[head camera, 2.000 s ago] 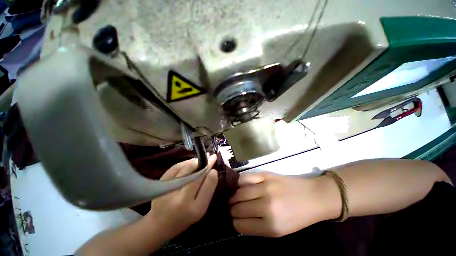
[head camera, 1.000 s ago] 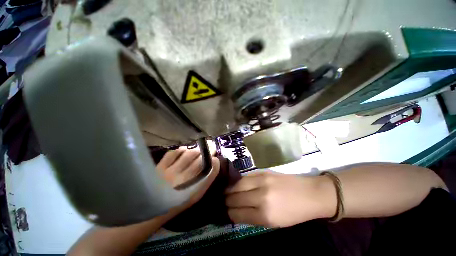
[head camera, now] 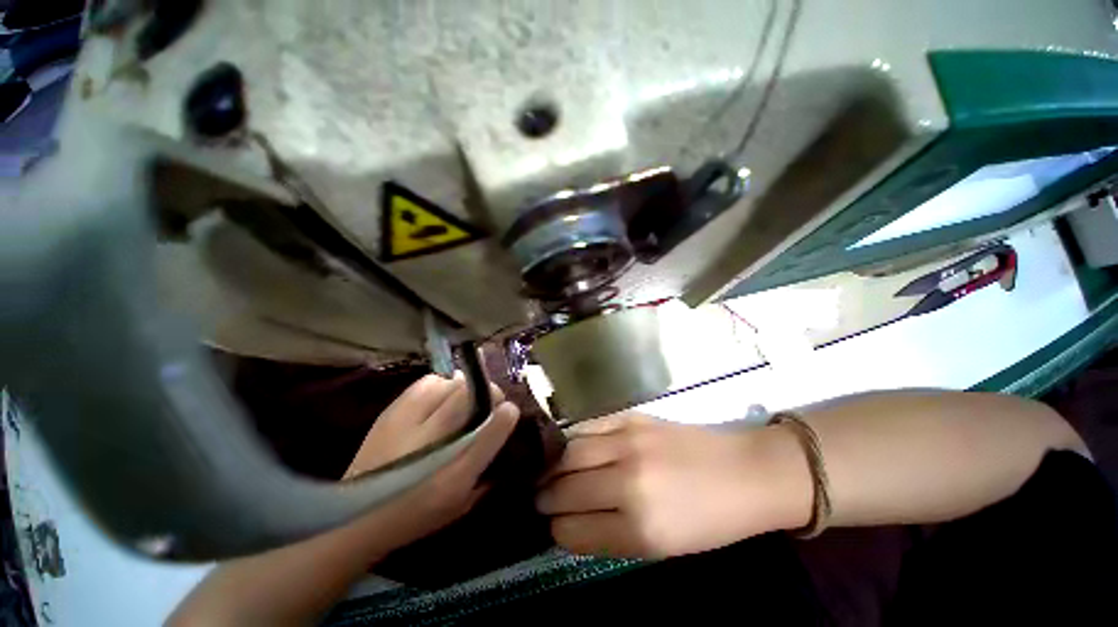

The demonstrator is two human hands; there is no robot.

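Dark brown cloth (head camera: 490, 521) lies bunched between my hands and on to the left, below the machine head. My left hand (head camera: 423, 447) is on the cloth near the needle area, its fingertips pressing or pinching it; the blurred guard loop hides part of it. My right hand (head camera: 631, 484) is curled on the cloth's right edge, its fingers closed on it. The needle area (head camera: 515, 355) shows small shiny metal parts just beyond my left fingertips; the needle itself cannot be made out.
The cream machine head (head camera: 589, 74) fills the top, with a yellow warning triangle (head camera: 419, 223) and a tension dial (head camera: 574, 260). The guard loop (head camera: 123, 404) is close at left. Red and black snips (head camera: 962, 282) lie on the white table at right, below a green-framed panel (head camera: 907, 135).
The view has shifted, so the machine head sits further left than one second ago. More brown cloth shows through the guard loop. Both hands stay on the cloth.
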